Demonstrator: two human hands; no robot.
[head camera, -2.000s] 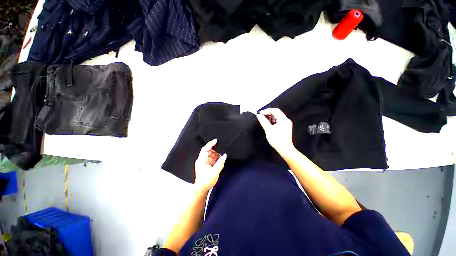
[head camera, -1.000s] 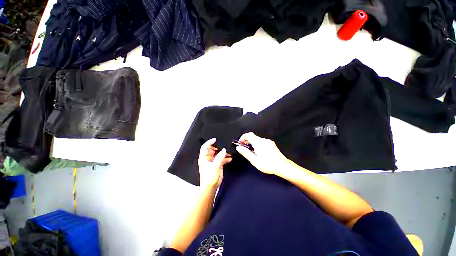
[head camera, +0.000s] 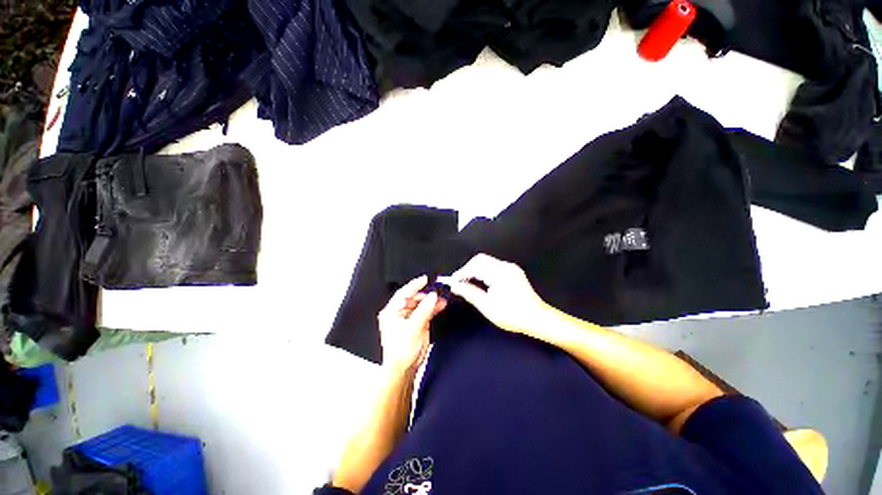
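Observation:
A black jacket (head camera: 619, 203) lies spread on the white table, with a small grey-white patch (head camera: 627, 240) on it. Its near left part (head camera: 416, 242) is folded and reaches the table's front edge. My left hand (head camera: 408, 314) pinches a bit of the black cloth at that edge. My right hand (head camera: 493, 290) is right beside it, fingertips almost touching the left ones, fingers curled. A small dark object shows between the fingertips, too small to tell. Whether my right hand holds a tool is hidden.
Faded black denim (head camera: 184, 218) lies at the left. Navy pinstriped garments (head camera: 314, 72) and black garments (head camera: 542, 29) lie along the far side. A red thread cone (head camera: 666, 31) lies far right. Blue bin (head camera: 145, 459) on the floor, stool (head camera: 808, 450) at lower right.
My right hand has moved left and down from the jacket's middle to my left hand's fingertips. My left hand has closed in on the cloth. The jacket lies nearly as before.

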